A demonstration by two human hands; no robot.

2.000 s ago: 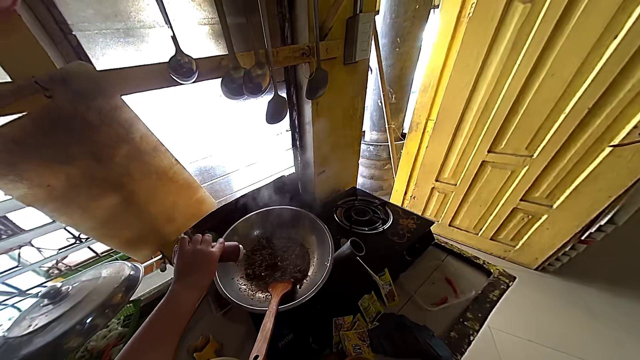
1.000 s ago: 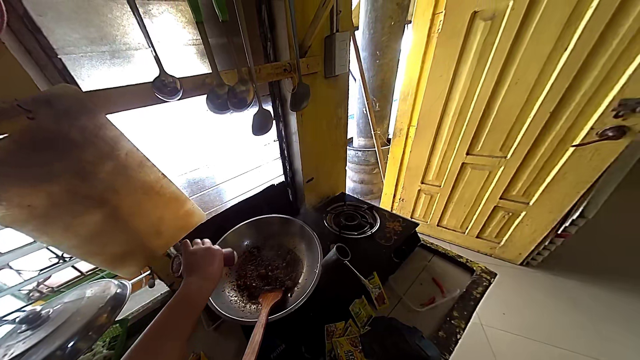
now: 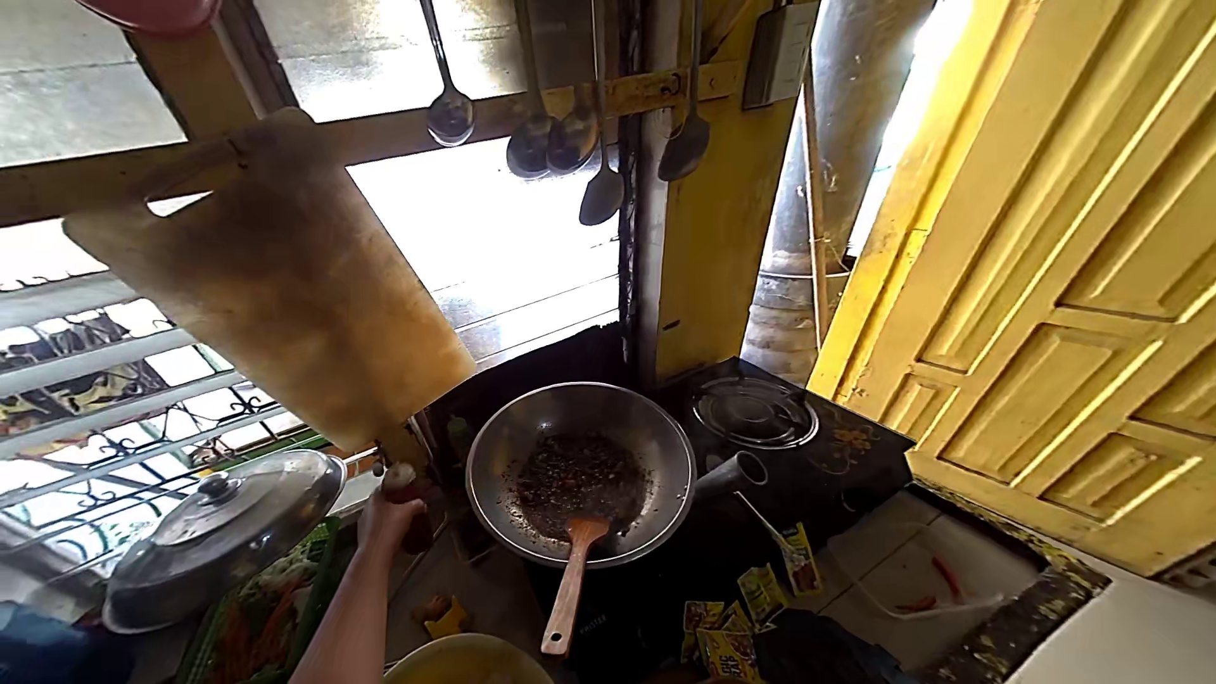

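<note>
My left hand (image 3: 391,513) is left of the metal wok (image 3: 486,475), closed around a dark reddish-brown container, probably a bottle (image 3: 418,532), mostly hidden by the fingers. The wok sits on the black stove (image 3: 655,589), and dark, oily, chunky food (image 3: 579,480) lies in its middle. In that food rests the head of a wooden spatula (image 3: 570,589), whose handle leans over the near rim with no hand on it. My right hand is out of view.
A metal lid (image 3: 228,532) leans at the left beside a green basket of vegetables (image 3: 256,617). Opened sachets (image 3: 727,636) lie right of the spatula. Red chillies (image 3: 945,575) are in a clear tray. Ladles (image 3: 598,190) hang above, and a yellow bowl (image 3: 465,660) stands in front.
My left hand has moved from the wok's left rim away to the left, still holding the dark container. The spatula's handle end has come into view.
</note>
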